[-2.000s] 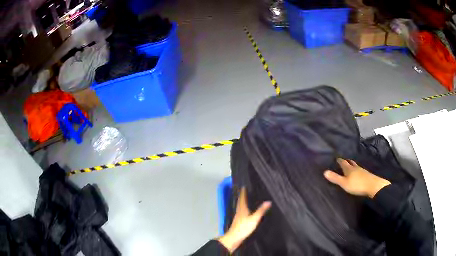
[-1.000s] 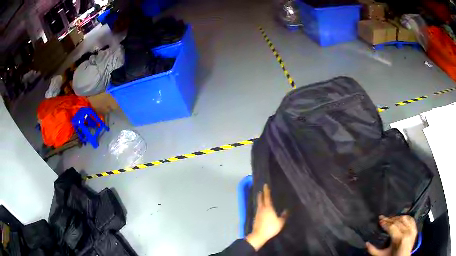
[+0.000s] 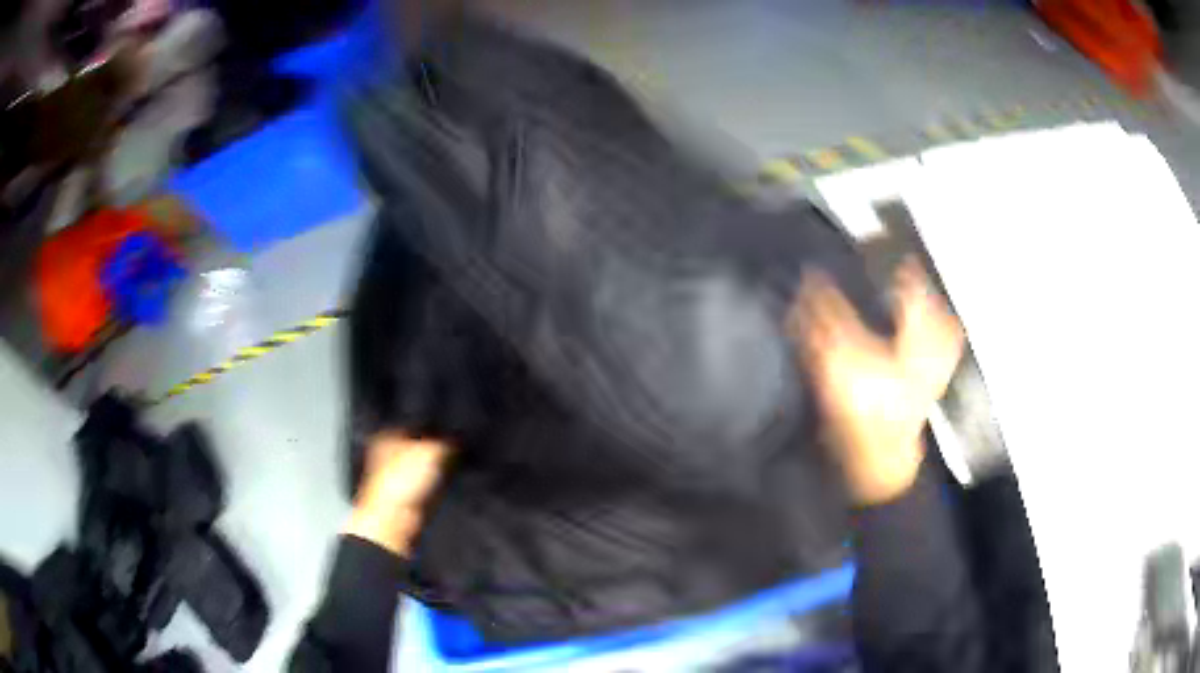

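A pile of black backpacks [image 3: 592,289] fills the middle of the view, blurred by motion. It rests in a blue tote bin [image 3: 711,628], whose rim shows at the bottom. My left hand [image 3: 401,484] is at the pile's left side, its fingertips hidden at the black fabric, and seems to grip it. My right hand [image 3: 875,381] is at the pile's right edge, blurred, with thumb and fingers spread.
A white table [image 3: 1079,316] is close on the right. More black bags [image 3: 145,526] lie on the floor at lower left. Beyond the striped floor tape [image 3: 257,352] are another blue bin [image 3: 270,178], a blue stool [image 3: 140,279] and orange fabric [image 3: 66,283].
The view has shifted, and the pile now appears further left. The top backpack leans up and left. My right hand has moved from the pile's lower right front up to its right edge.
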